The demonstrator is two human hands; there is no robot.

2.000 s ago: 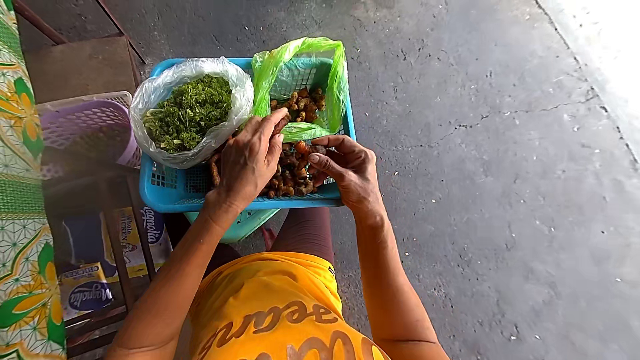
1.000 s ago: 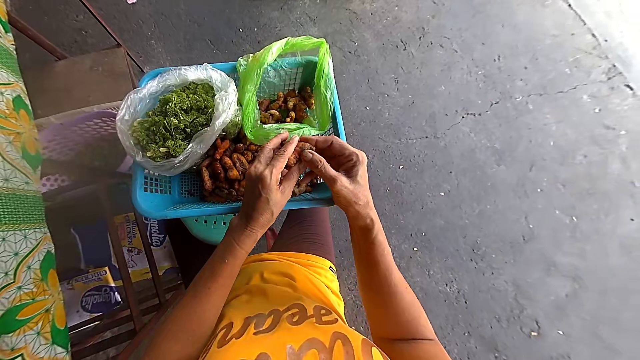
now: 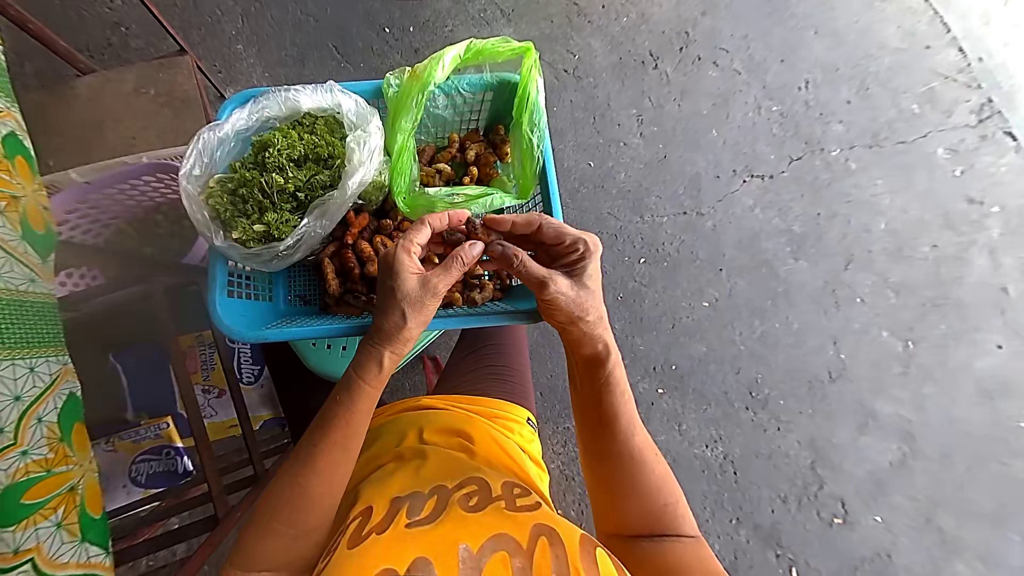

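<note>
My left hand (image 3: 424,276) and my right hand (image 3: 556,268) meet over the front of a blue plastic basket (image 3: 264,324), both pinching one small brown turmeric-like rhizome (image 3: 482,232) between thumbs and fingers. Beneath them lies a heap of reddish-brown rhizomes (image 3: 364,256), partly hidden by the hands. At the basket's back right, a green plastic bag (image 3: 528,120) stands with its mouth spread, and several yellowish-brown rhizomes (image 3: 464,160) lie inside it. A clear plastic bag (image 3: 196,172) full of curly green leaves (image 3: 280,176) rests at the basket's left.
Under the blue basket is a light green plastic piece (image 3: 324,356). To the left are a purple perforated basket (image 3: 120,200), a slatted rack (image 3: 168,504) with printed cartons (image 3: 148,464), and a patterned cloth (image 3: 40,400). Grey cracked concrete floor (image 3: 784,320) spreads at the right.
Two seconds ago my hands were apart, the left over the heap near the green bag. They have since come together, and the rhizome is now visible between the fingertips of both.
</note>
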